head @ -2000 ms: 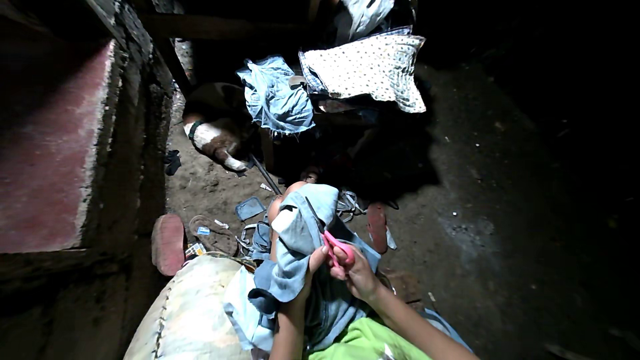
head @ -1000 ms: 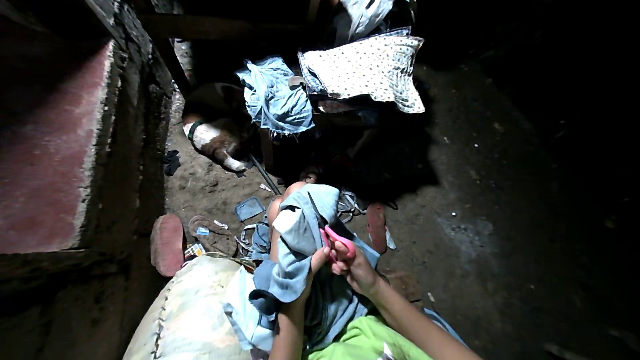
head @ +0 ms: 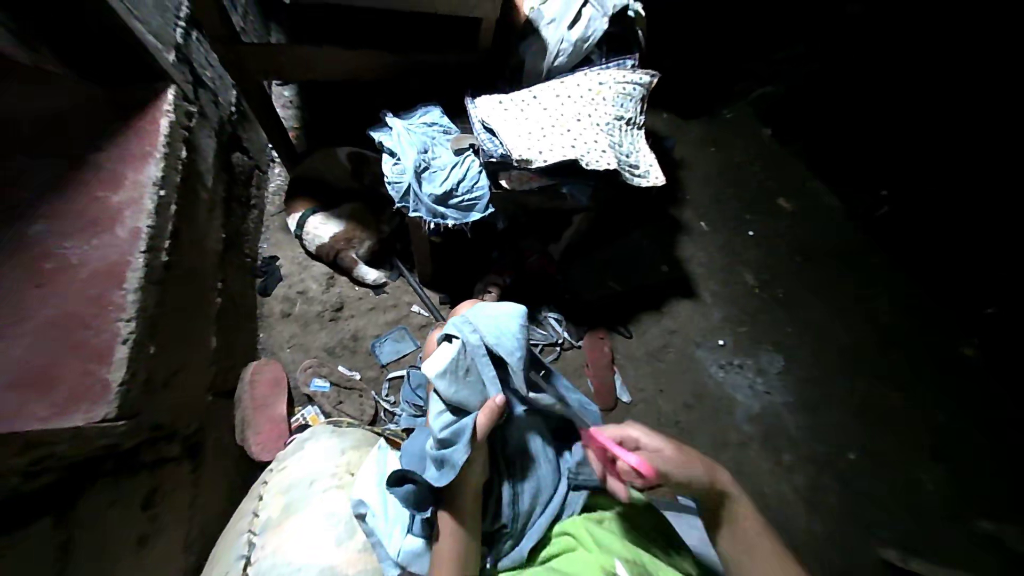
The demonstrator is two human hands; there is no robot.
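Note:
Blue denim cloth lies bunched over my lap and knee, with green fabric below it. My left hand grips the denim near its middle, the thumb on top and the other fingers hidden under the folds. To the right, my right hand holds scissors with pink handles. Their dark blades point up and left over the denim; whether the blades touch the cloth cannot be told.
A stitched pale sack stands at lower left. Sandals and scraps lie on the dirt floor. A dog lies beyond, beside a support holding frayed denim and dotted cloth. A red slab edges the left.
My right hand has moved right with the scissors, away from my left hand. Earlier both hands were close together at the denim. My left hand stays on the cloth.

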